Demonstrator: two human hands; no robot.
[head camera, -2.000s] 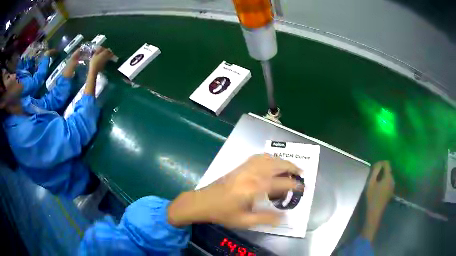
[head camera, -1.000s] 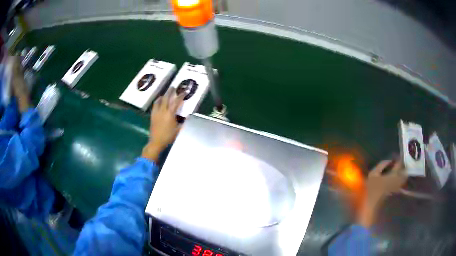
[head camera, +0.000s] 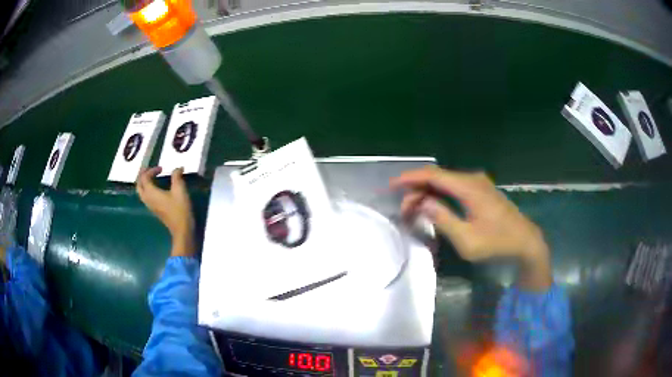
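Note:
A white watch box (head camera: 286, 219) is on the left part of the scale's steel pan (head camera: 398, 309), with a dark shadow line by its near edge. No hand touches it. The red display (head camera: 309, 361) reads 10.0. My left hand (head camera: 168, 202) is left of the pan, fingers apart, its fingertips at the near ends of two more watch boxes (head camera: 188, 136) (head camera: 136, 147); whether they touch is unclear. My right hand (head camera: 471, 217) is blurred over the pan's right edge, fingers apart and partly curled, with no box in it.
The signal tower (head camera: 195, 55) glows orange behind the scale. More boxes lie on the green belt (head camera: 398, 81), at far left and at right (head camera: 600, 125). Silvery packets (head camera: 648, 265) lie at the right. A neighbouring worker's blue sleeve (head camera: 33, 302) is at lower left.
The pan was bare and now bears a box. My left hand has left the box behind the scale. My right hand has moved from the right-hand boxes to the pan. The view has turned right.

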